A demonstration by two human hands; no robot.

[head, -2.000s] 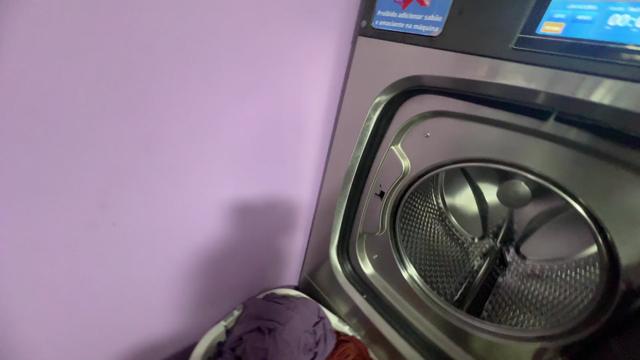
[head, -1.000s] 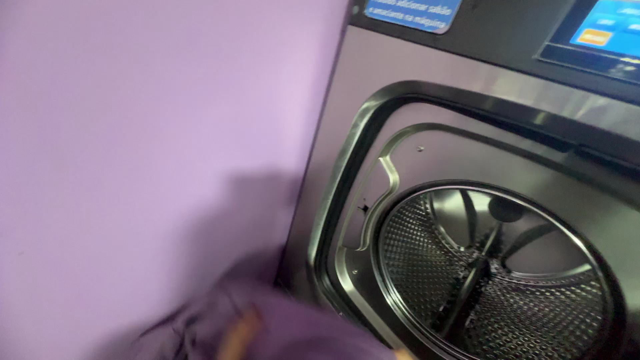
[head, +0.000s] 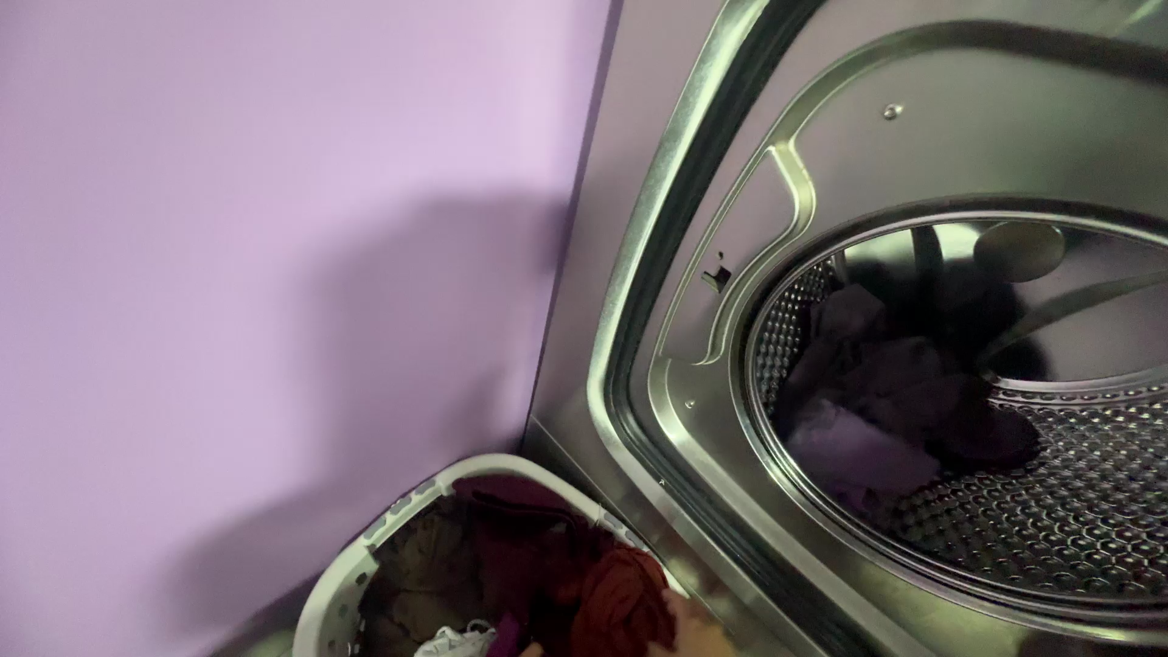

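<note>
A white plastic laundry basket [head: 333, 598] stands at the bottom, holding brown, dark red and white clothes. My right hand [head: 691, 628], blurred and cut off by the lower edge, is against a rust-red cloth [head: 622, 598] at the basket's right side; its grip is unclear. Of what appears to be my left hand [head: 531, 650], only a fingertip shows, near a small purple cloth [head: 505, 634]. Dark purple clothes [head: 862, 447] lie in the left part of the perforated steel drum [head: 1068, 511] of a front-loading washing machine.
The machine's raised metal door frame [head: 630, 301] surrounds the round drum opening. Its steel front [head: 584, 365] meets a purple wall [head: 228, 182] on the left, close behind the basket. A latch slot [head: 718, 276] sits left of the opening.
Purple cloth was on top of the basket, then moved blurred beside a hand; purple clothes now lie in the drum, which was empty before. The view has shifted lower and closer.
</note>
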